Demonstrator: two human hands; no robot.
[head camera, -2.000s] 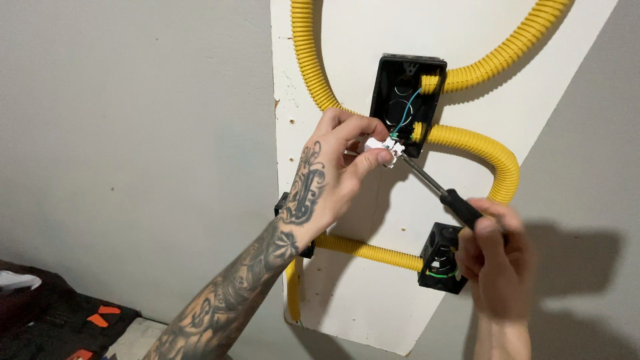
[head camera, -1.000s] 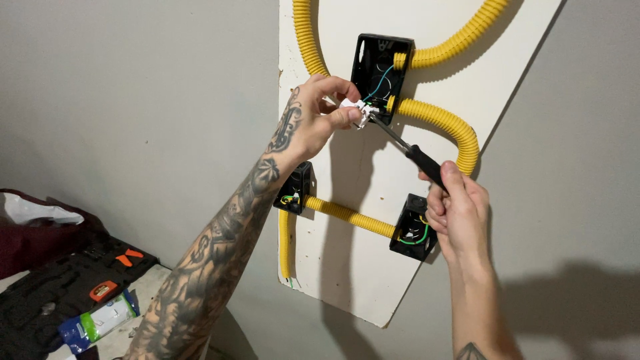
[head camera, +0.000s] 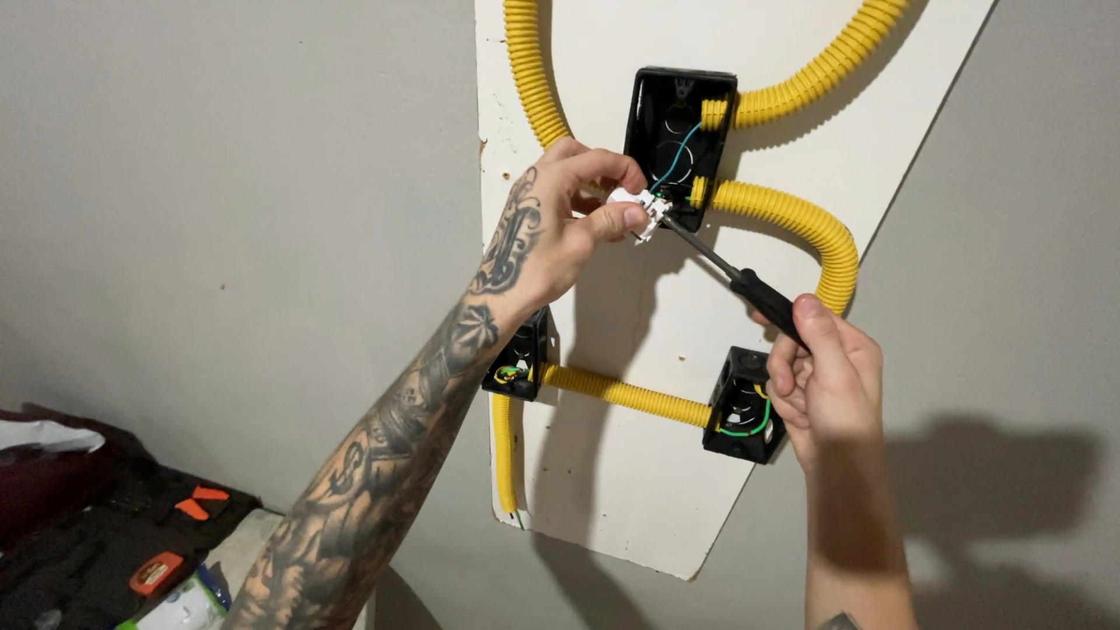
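Note:
My left hand (head camera: 577, 214) pinches a small white electrical module (head camera: 643, 210) between thumb and fingers, just in front of the lower edge of the upper black electrical box (head camera: 678, 131). A blue wire (head camera: 681, 157) runs from the box down to the module, and a bit of green shows beside it. My right hand (head camera: 822, 367) grips the black handle of a screwdriver (head camera: 766, 302). Its metal shaft points up and left, and the tip meets the module's right side; the exact contact point is too small to tell.
Yellow corrugated conduits (head camera: 787, 210) join the upper box to a white board (head camera: 630, 490). Lower down, a left black box (head camera: 521, 359) and a right black box (head camera: 744, 407) are linked by conduit (head camera: 630, 394). An orange tape measure (head camera: 156, 573) lies on a dark surface at lower left.
My left hand keeps hold of the white module and my right hand keeps the screwdriver against it. The view has shifted somewhat.

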